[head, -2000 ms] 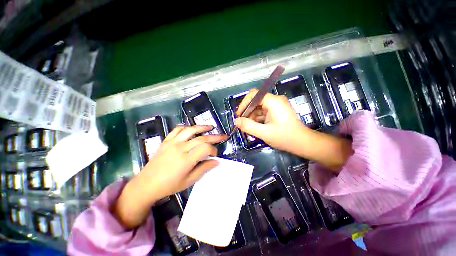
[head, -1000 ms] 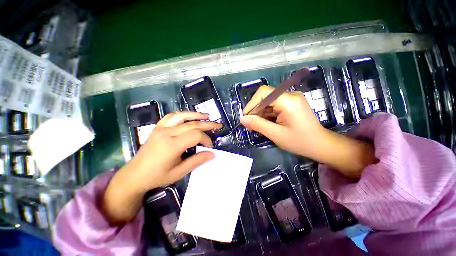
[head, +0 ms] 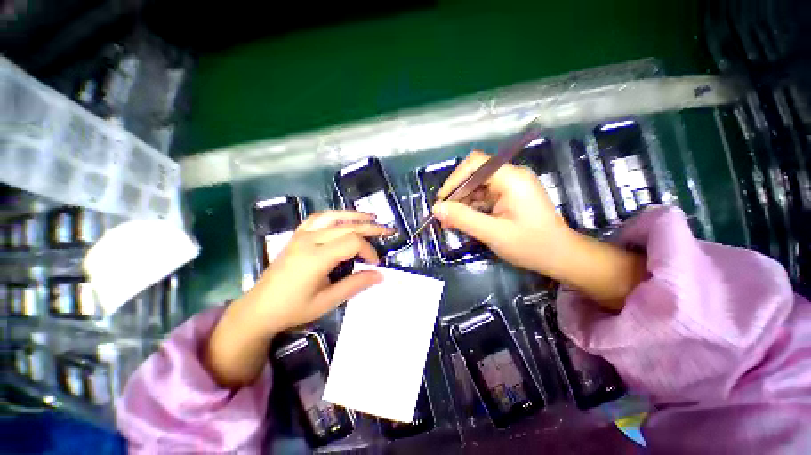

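Note:
My left hand (head: 320,267) holds a white small-sticker sheet (head: 384,347) between thumb and fingers; its fingertips rest at the lower end of a mobile phone (head: 363,185) with its back off. My right hand (head: 498,209) holds dull brownish tweezers (head: 498,162) like a pen. Their tips point down-left, close to my left fingertips, at that phone's lower right edge. Whether the tips hold a sticker is too small to tell. The phones lie in pockets of a clear blister tray (head: 458,289). My right hand partly covers the phone beside it (head: 437,178).
A printed label strip (head: 89,147) hangs at the left, with a curled white paper (head: 138,262) below it. Trays with phones (head: 69,298) lie at the left. Stacked blister trays (head: 772,169) stand at the right. A white edge strip (head: 302,147) borders the green bench (head: 418,53).
The head view has shifted slightly. My right hand and the tweezers have tilted a little, their tips still near my left fingertips. My left hand still holds the white sheet.

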